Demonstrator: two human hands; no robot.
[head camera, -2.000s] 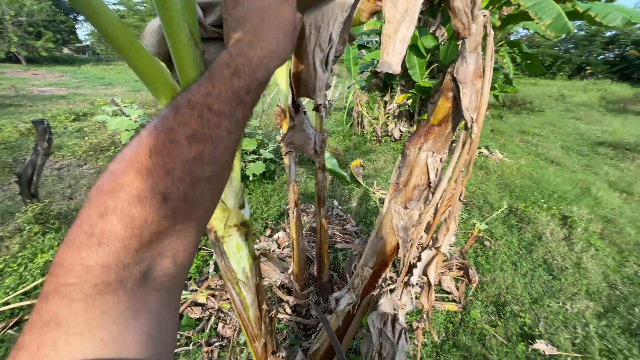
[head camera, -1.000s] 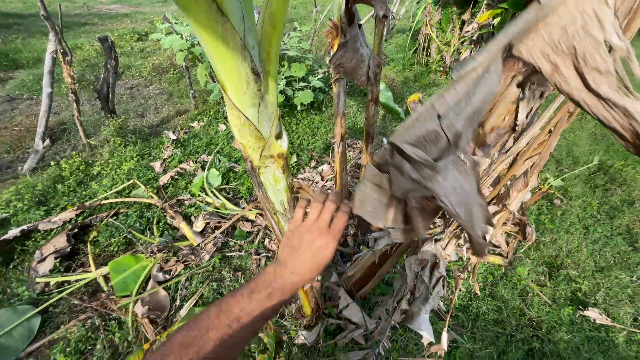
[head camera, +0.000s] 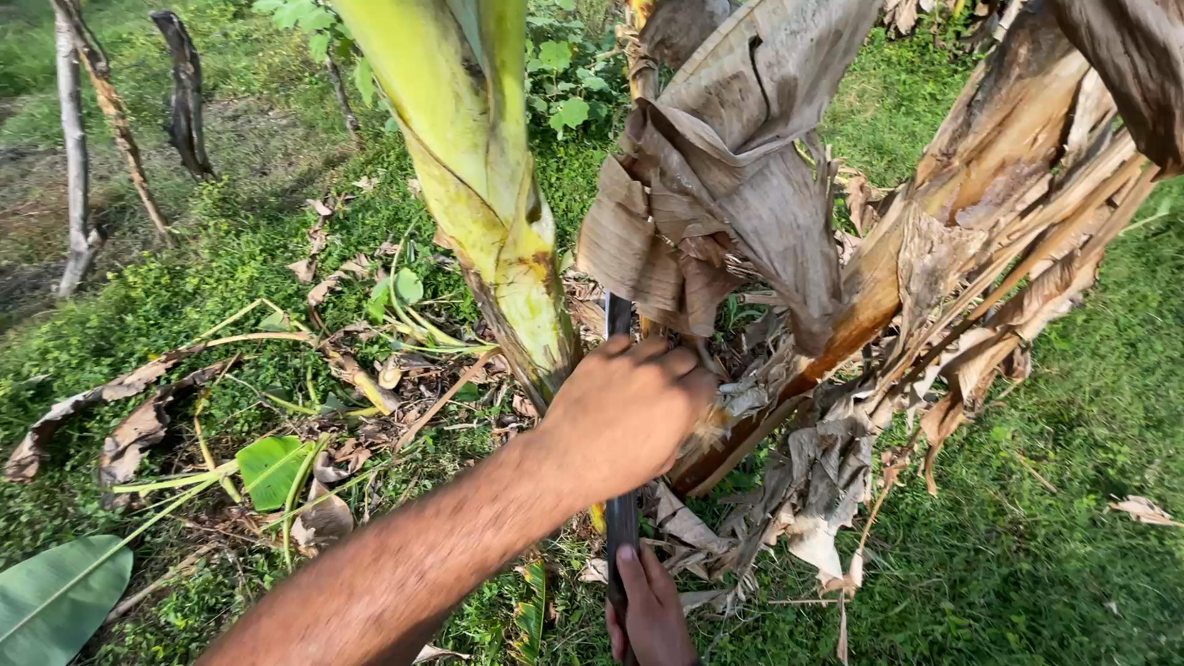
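My left hand (head camera: 629, 416) reaches in from the lower left, its fingers curled downward in front of a long, dark-bladed tool (head camera: 622, 523), perhaps a machete. Whether that hand grips the tool or dry plant matter behind it is hidden. Below, my right hand (head camera: 647, 606) is closed around the tool's lower part, and the blade points up. A green banana pseudostem (head camera: 481, 176) stands just left of the blade. Dry brown banana leaves (head camera: 731, 176) hang over the blade's upper end. To the right leans a brown, peeling banana pseudostem (head camera: 962, 157).
Dry leaf litter and cut stalks (head camera: 361, 370) lie on the grass at left, with a green leaf piece (head camera: 270, 472). A large green leaf (head camera: 60, 592) is at the lower left. Wooden posts (head camera: 185, 92) stand at the upper left. Tattered dry leaves (head camera: 823, 490) hang at right.
My left hand was raised at the top, then came down open beside the green pseudostem; its fingers are now curled. My right hand and the dark tool have come into view.
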